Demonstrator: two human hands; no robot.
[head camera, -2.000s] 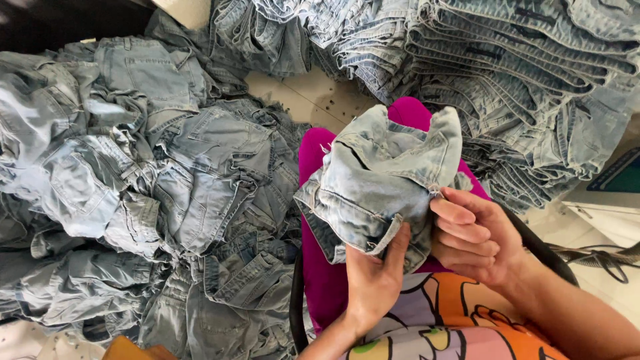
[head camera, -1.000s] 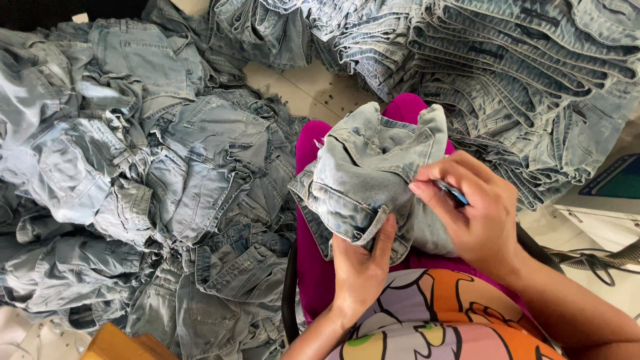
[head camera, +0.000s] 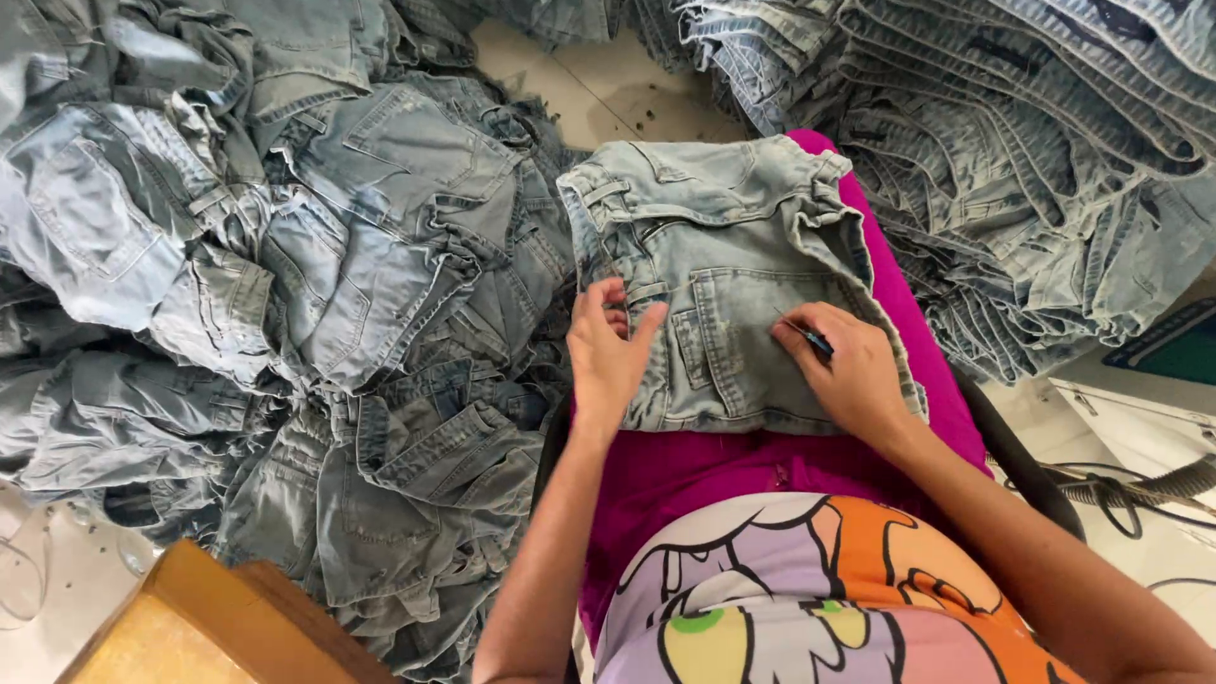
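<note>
A pair of light blue denim shorts (head camera: 760, 304) lies spread across my lap, with its pockets and seams facing up. My left hand (head camera: 613, 342) is at the left edge of the shorts, fingers apart and curved, the thumb near a belt loop; whether it pinches any cloth cannot be told. Over the right part of the shorts is my right hand (head camera: 841, 361), its fingers closed around a small dark tool (head camera: 815, 340) with a thin tip. The hand hides most of this tool, so its exact kind is unclear.
A large heap of denim garments (head camera: 399, 218) covers the left side. Stacked denim pieces (head camera: 997, 161) rise at the upper right. A yellow-brown box (head camera: 190, 617) stands at lower left. Cables and a dark ribbed hose (head camera: 1130, 489) lie by a white cabinet (head camera: 1130, 418) at right.
The shorts were bunched up in my left hand and now lie spread out on my lap. My left hand has let go of the bunched cloth. The small tool stays in my right hand.
</note>
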